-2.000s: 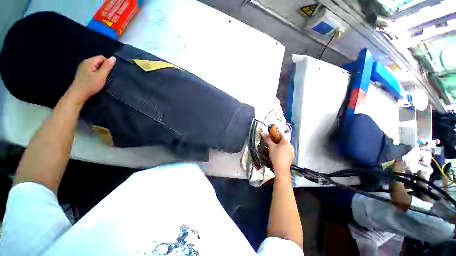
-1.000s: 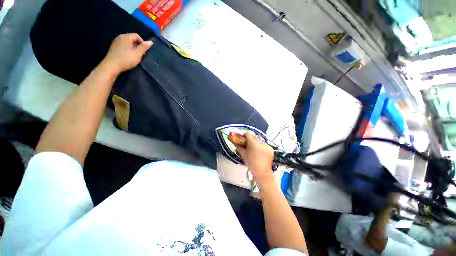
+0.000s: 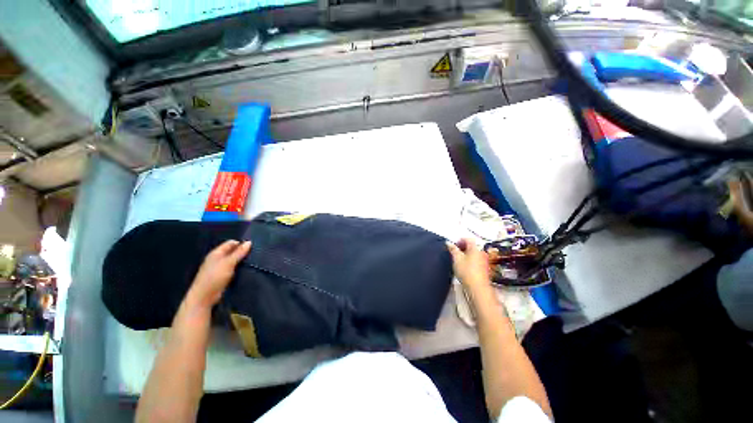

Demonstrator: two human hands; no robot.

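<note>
The dark grey-navy garment (image 3: 330,256) lies around the black padded pressing buck (image 3: 153,268), whose rounded end shows bare at left. A small yellow-tan piece (image 3: 292,219) shows at its upper edge and another yellow-tan strip (image 3: 245,334) at its lower left. My left hand (image 3: 221,268) pinches the garment's left edge. My right hand (image 3: 471,263) holds the garment's right end between thumb and fingers. The steam iron (image 3: 516,258) sits just right of my right hand on the crumpled off-white cloth (image 3: 487,216), partly hidden by its hoses.
The blue support arm (image 3: 242,144) stands behind the buck on the white-covered table (image 3: 355,169). Black hoses (image 3: 627,120) cross the upper right. At right are a second white table (image 3: 537,157), a navy padded form (image 3: 652,178) and part of another person (image 3: 737,285).
My right hand has let go of the iron, which now rests on the cloth at right, and has taken the garment's right end. The view has turned, showing more at left.
</note>
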